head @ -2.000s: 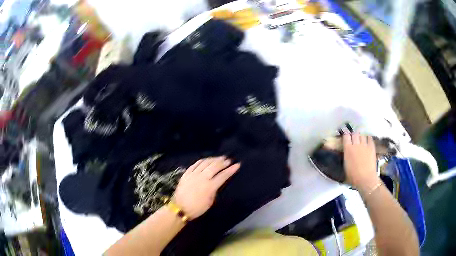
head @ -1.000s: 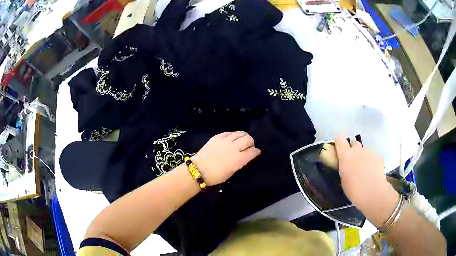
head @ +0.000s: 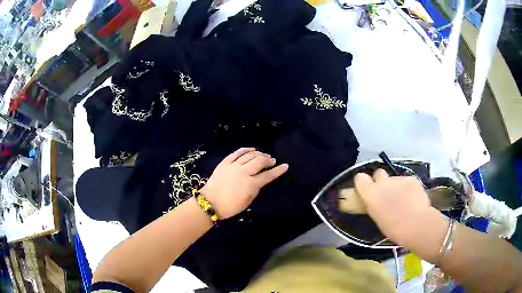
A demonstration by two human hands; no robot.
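Note:
The black garment [head: 257, 74] with pale gold embroidery lies spread over the white-covered table. The rounded end of the black sleeve board [head: 102, 193] shows at its left. My left hand [head: 239, 178] lies palm down on the garment, fingers slightly spread, holding nothing. My right hand [head: 398, 201] is closed round the wooden handle of the steam iron [head: 329, 203]. The iron's tip points left and reaches the garment's right edge. Whether the soleplate touches the cloth I cannot tell.
The white wrapped hose [head: 492, 213] runs from the iron's back; white strands hang at the upper right. The table [head: 395, 109] has small oddments at its far edge. A wooden beam [head: 495, 74] lies at the right, a pale box [head: 153, 24] at the back left. Something yellow [head: 412, 266] shows below the iron.
The iron in my right hand has come from the table's right side to the garment's edge and turned to point left. My left hand has stayed on the garment, shifting slightly.

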